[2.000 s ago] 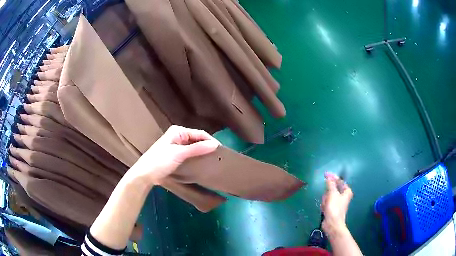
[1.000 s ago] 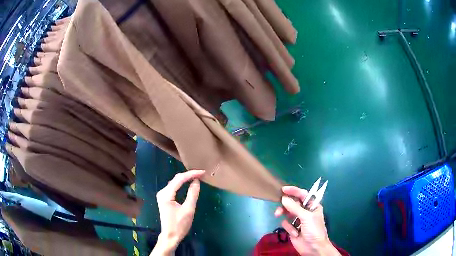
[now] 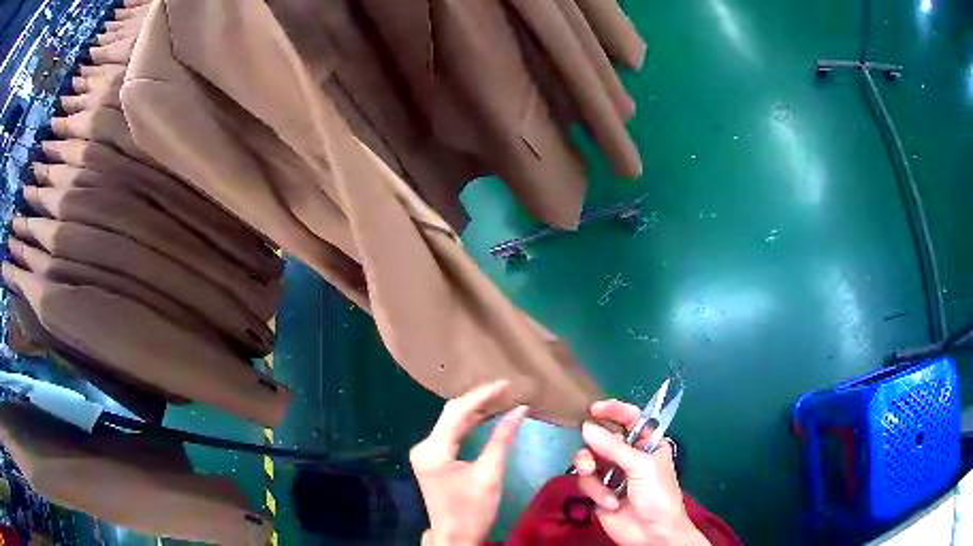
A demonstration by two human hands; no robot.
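Observation:
A tan jacket [image 3: 405, 288] hangs at the upper left, its front edge drawn out toward the lower middle. My right hand [image 3: 632, 464] pinches the lower corner of that edge between thumb and fingertips. The same hand holds silver thread snips [image 3: 654, 418] in its palm, blades pointing up and away from the cloth. My left hand [image 3: 466, 461] is just below the edge, thumb and forefinger apart, its fingertips beside the cloth. Whether they touch it is unclear. A small dark dot shows on the cloth above my left hand.
More brown jackets [image 3: 139, 277] hang in a row at the left. Grey rack legs with wheels [image 3: 565, 233] stand on the green floor [image 3: 736, 256]. A blue plastic stool [image 3: 891, 448] is at the lower right, beside a white surface at the corner.
My left hand let go of the jacket edge between the first two frames, then moved right along it. My right hand came in and took the corner, the snips now showing in it.

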